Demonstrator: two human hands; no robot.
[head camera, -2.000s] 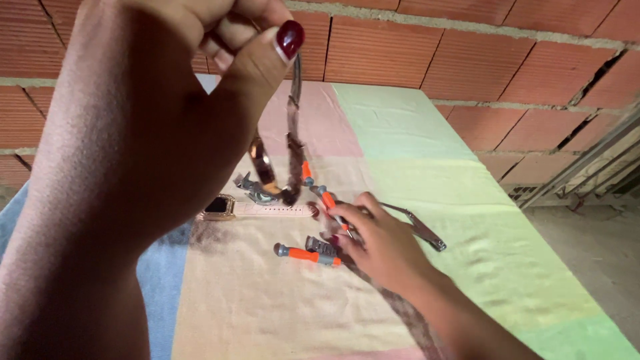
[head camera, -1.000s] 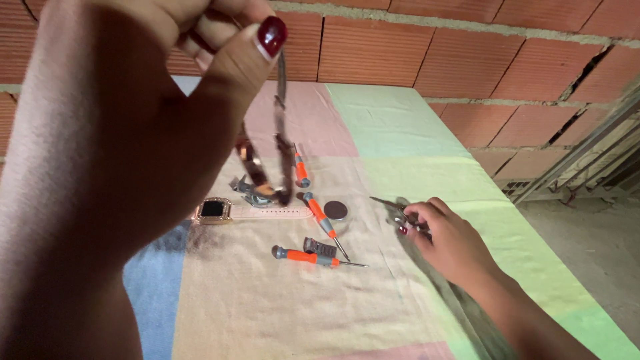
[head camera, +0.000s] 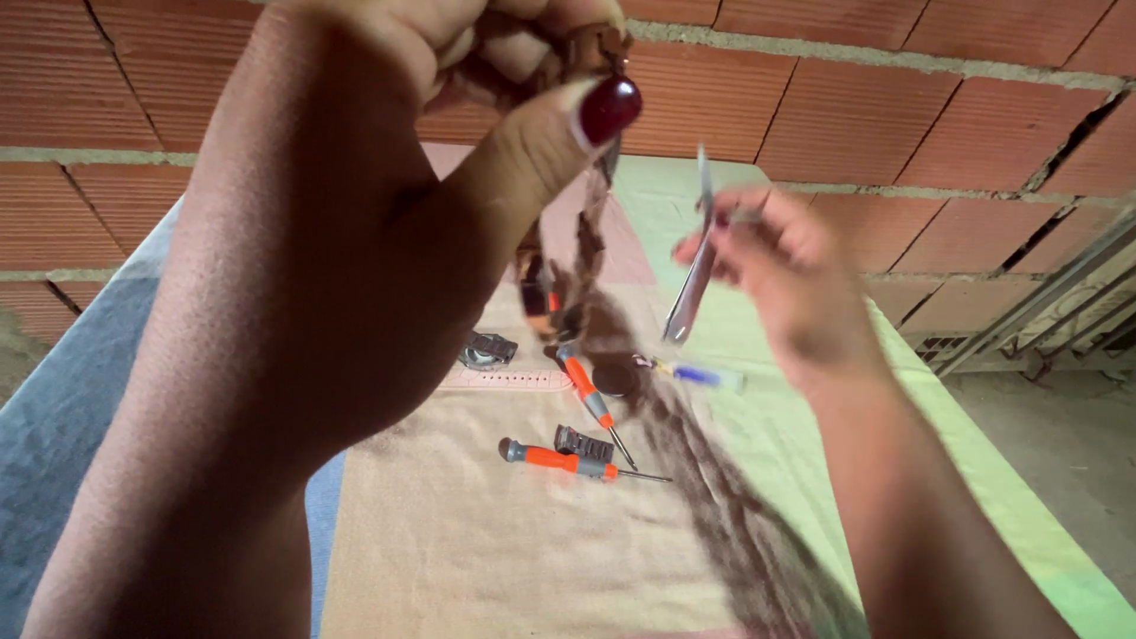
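My left hand (head camera: 444, 177), large in the upper left, is closed around a brown and gold link wristwatch or bracelet (head camera: 537, 293) that hangs as a loop below the thumb. Its upper part is hidden by the fingers. On the right, my right hand (head camera: 785, 275) holds a slim pointed metal tool (head camera: 692, 288), tip up, above the cloth; motion blurs both. Beneath the loop lie an orange and grey screwdriver (head camera: 586, 386) and a dark round disc (head camera: 614, 379). Nearer me, another such screwdriver (head camera: 559, 459) touches a short dark piece of link band (head camera: 583, 443).
A pink perforated watch strap (head camera: 510, 381) and a dark banded watch-like item (head camera: 488, 351) lie beside my left wrist. A blurred blue and clear object (head camera: 699, 375) is right of the disc. The patchwork tablecloth (head camera: 497, 550) reaches a hollow-brick wall (head camera: 852, 124).
My right hand has risen toward the far side of the table with the metal tool, turning its tip upward. The left hand still grips the hanging loop. A blue and clear object now shows on the right.
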